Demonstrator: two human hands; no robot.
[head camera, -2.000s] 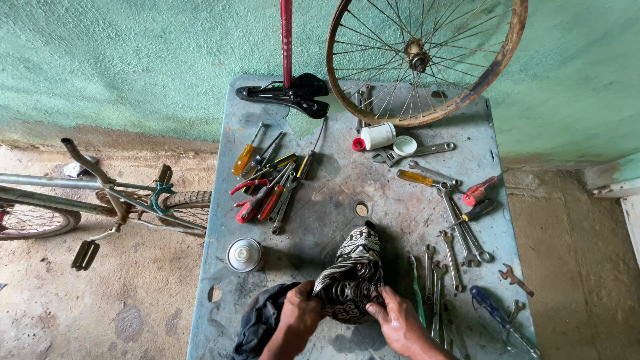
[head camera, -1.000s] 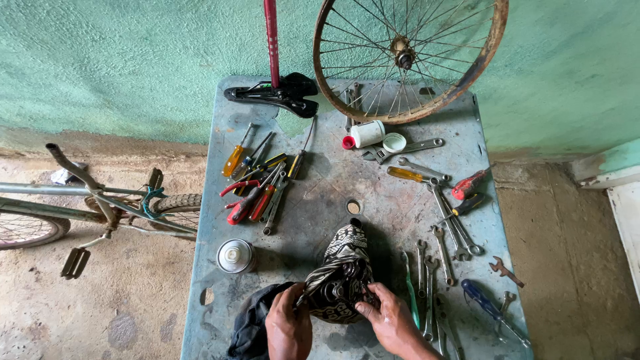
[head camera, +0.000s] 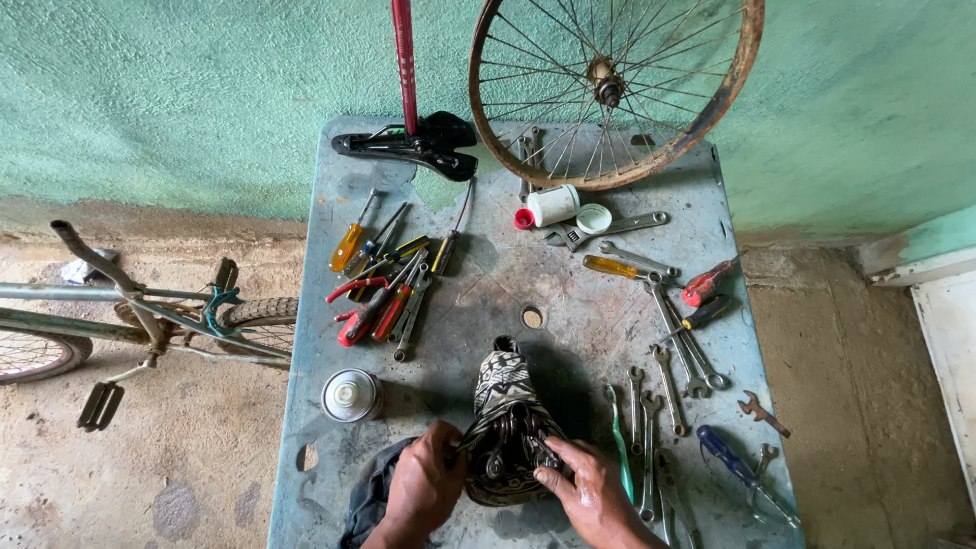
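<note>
A bicycle saddle in a black-and-white patterned cover (head camera: 505, 381) lies upside down near the table's front edge, its nose pointing away from me and its springs and clamp showing. My left hand (head camera: 427, 476) pinches the cover's edge at the saddle's left side. On the right side, my right hand (head camera: 587, 484) rests its thumb and fingers against the edge and metal underside. A dark cloth (head camera: 374, 488) lies beside and partly under my left hand. Left of the saddle stands a spray can (head camera: 351, 395).
Screwdrivers and pliers (head camera: 366, 316) lie at left; wrenches (head camera: 662, 389) and a green toothbrush (head camera: 621, 450) lie at right. A black saddle (head camera: 435, 145), a rusty wheel (head camera: 476, 99), a white container (head camera: 553, 205) and an adjustable wrench (head camera: 610, 229) are behind. A bicycle (head camera: 145, 313) is beside the table (head camera: 488, 282).
The folds of patterned cover have opened outward, and more of the saddle's metal underside shows. Both hands have stayed at the saddle's sides.
</note>
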